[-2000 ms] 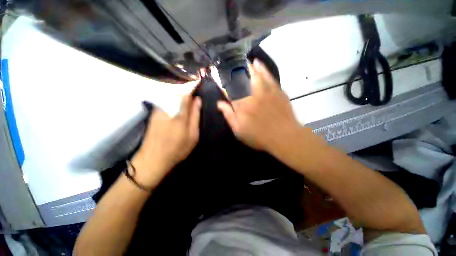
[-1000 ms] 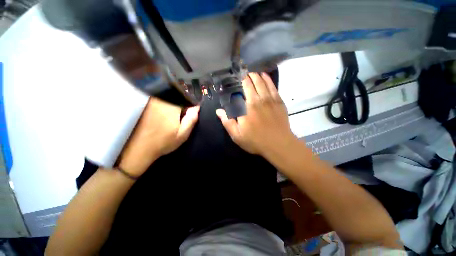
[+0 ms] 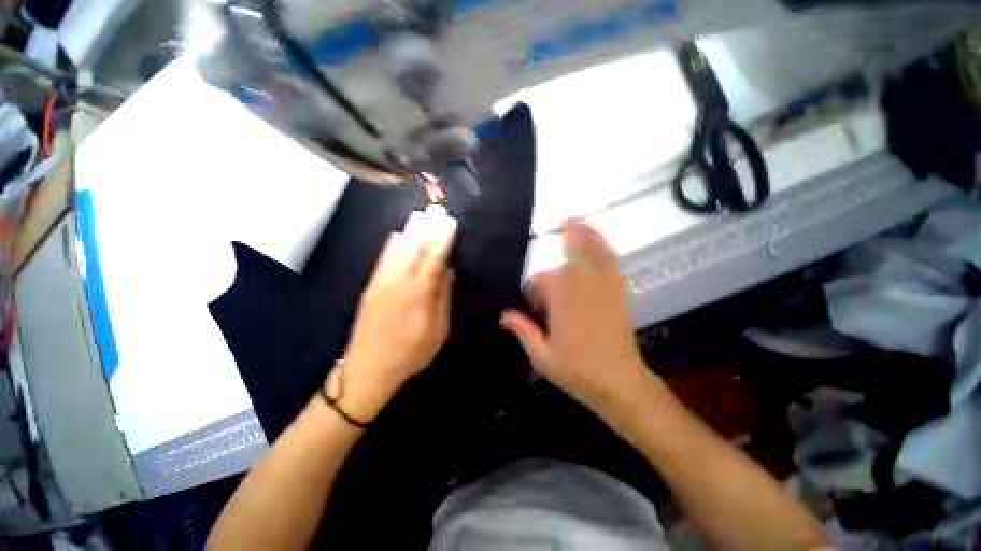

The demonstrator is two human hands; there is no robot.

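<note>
The black fabric panel [image 3: 489, 253] lies spread on the white table under the machine head and hangs over the front edge onto my lap. A pointed corner of it spreads to the left. My left hand [image 3: 403, 307] lies flat on the panel, fingertips just in front of the presser foot area [image 3: 434, 191], where a small red-orange glow shows. My right hand [image 3: 586, 318] is at the panel's right edge, thumb on the cloth and fingers bent and blurred; whether it pinches the cloth is unclear. The needle is too blurred to make out.
The sewing machine head [image 3: 430, 65] spans the top. Black-handled scissors [image 3: 719, 161] lie right of the needle. A printed ruler strip [image 3: 742, 237] runs along the table's front edge. Loose grey and black pieces [image 3: 904, 301] are heaped lower right. An orange cable [image 3: 48, 124] shows at far left.
The black panel now lies spread out flat, with its left corner and curved right edge showing. My left hand has moved onto its middle; my right hand has drawn back from the foot. The view has shifted.
</note>
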